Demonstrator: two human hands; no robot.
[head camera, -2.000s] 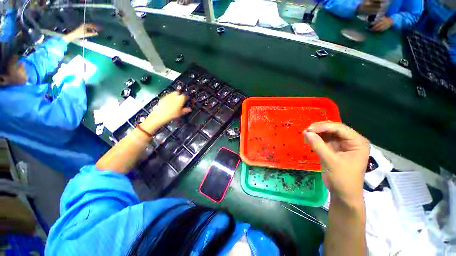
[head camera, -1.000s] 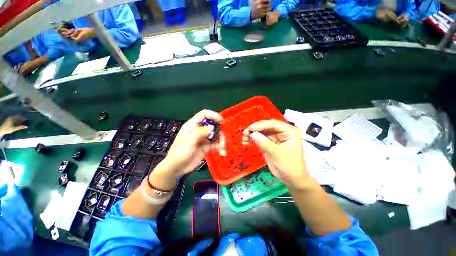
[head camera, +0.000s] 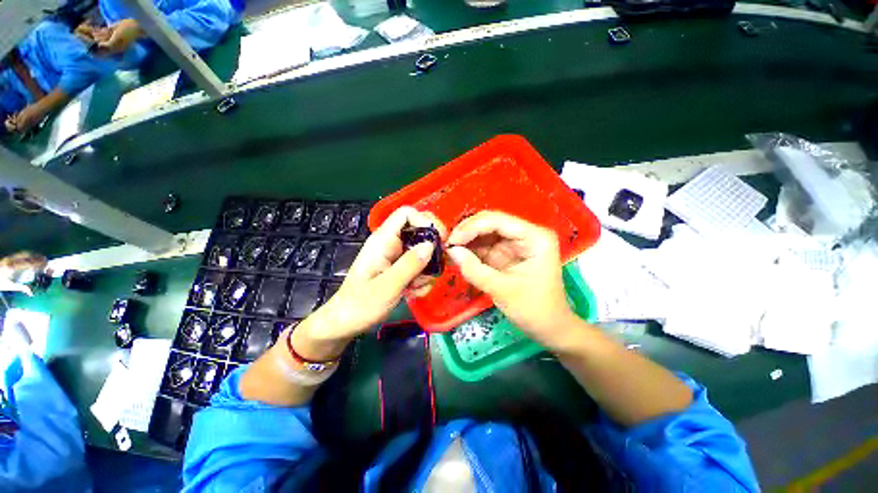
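My left hand holds a black watch housing between thumb and fingers, above the left part of the red parts tray. My right hand is beside it, thumb and index fingertips pinched together at the housing's right side. A tiny dark part seems to be between these fingertips, too small to make out. Dark specks lie in the red tray, which overlaps the green parts tray. The black blister tray at the left holds many housings in its pockets.
A phone with a red edge lies below my left hand. A white pad with a dark housing, a gridded sheet, white paper and a clear bag are at the right. Other workers' blue sleeves show at upper left and lower left.
My left hand has come from the blister tray to the red tray with a housing. My right hand has closed in on the housing. The red tray sits rotated, and the view has turned.
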